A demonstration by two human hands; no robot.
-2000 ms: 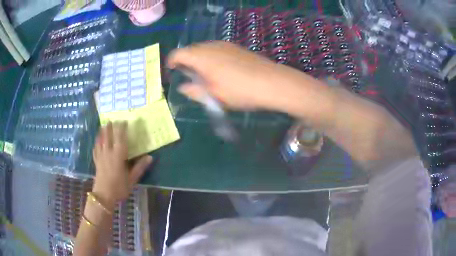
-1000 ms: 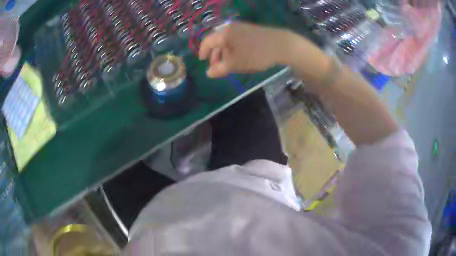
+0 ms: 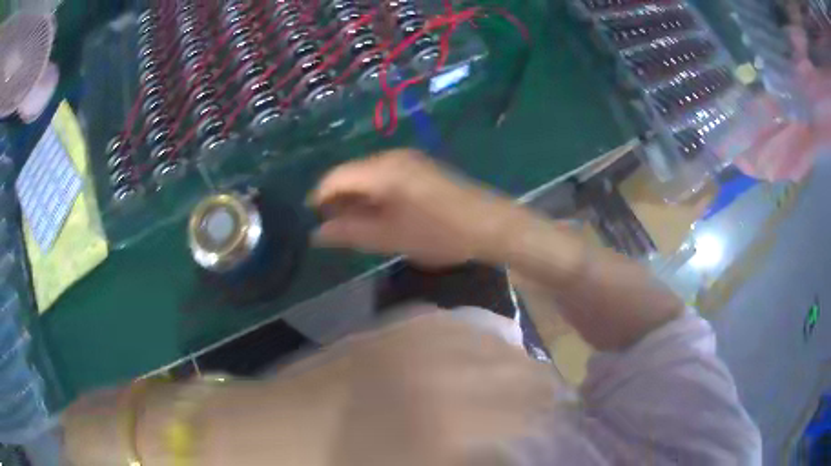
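The round fixture has a gold and silver rim, a pale centre and a dark blue side. It stands on the green bench in front of the tray. My right hand is blurred, just right of the fixture and apart from it; its fingers are curled with a gap to the thumb, and nothing shows in it. My left hand is low at the left, behind its bracelets, blurred, with its fingers unclear. Wired components stand in rows in a clear tray, with red leads looping over its right corner.
A yellow sheet with a white label sheet lies at the left. A pink fan is at the back left. More trays are at the upper right, beside a pink sleeve. The bench edge runs diagonally.
My right hand has moved from the tray's corner down and left, closer to the fixture. My left forearm has come across the bottom of the view. The view has shifted slightly.
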